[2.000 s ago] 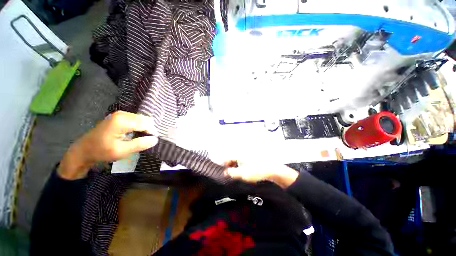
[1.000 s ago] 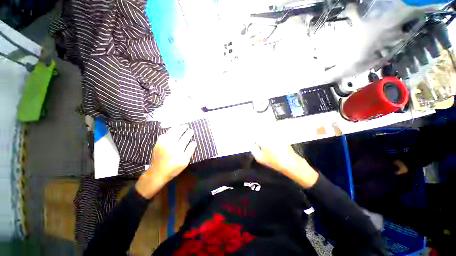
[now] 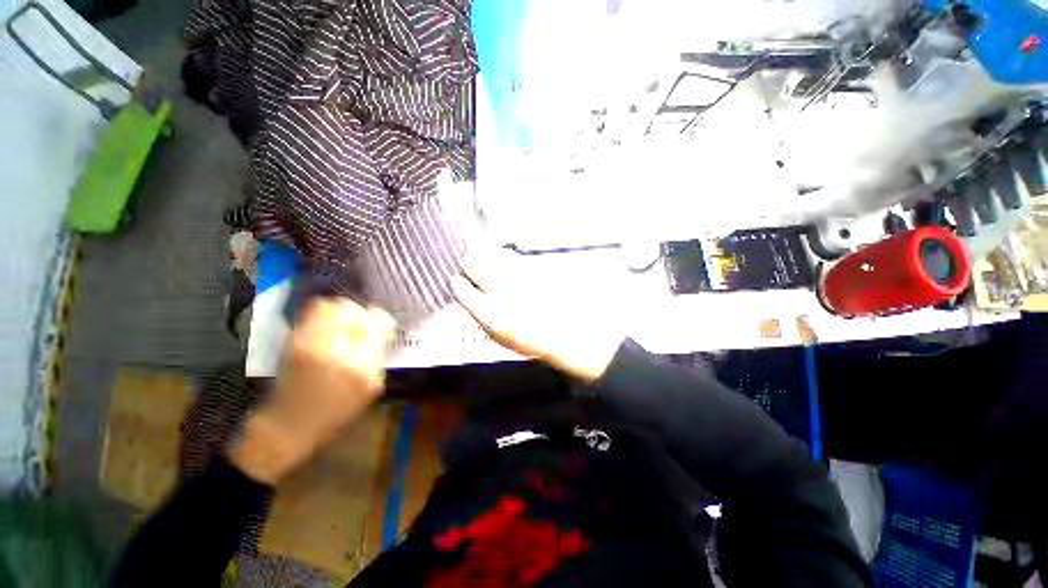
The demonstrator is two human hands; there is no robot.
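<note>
Dark fabric with thin white stripes [image 3: 333, 161] lies heaped on the left of the white table, and a flatter striped piece [image 3: 411, 258] reaches toward the front edge. My left hand [image 3: 333, 356] is blurred at the table's front left; dark cloth shows at its fingers, and I cannot tell how firmly it is held. My right hand [image 3: 506, 316] is low over the table, its fingertips at the right edge of the striped piece; its grip is unclear. The white sewing machine [image 3: 644, 149] with blue parts stands behind, washed out by glare.
A smartphone [image 3: 758, 262] with a lit screen lies on the table [image 3: 644, 327], beside a red cylindrical speaker [image 3: 896, 272]. A green trolley [image 3: 118, 167] stands on the floor at left. Cardboard [image 3: 149, 436] lies below the table, and a blue crate [image 3: 929, 528] is at lower right.
My right hand has moved left to the striped cloth. My left hand has moved left and lifted off the flat striped piece, which has shifted. The view has turned slightly.
</note>
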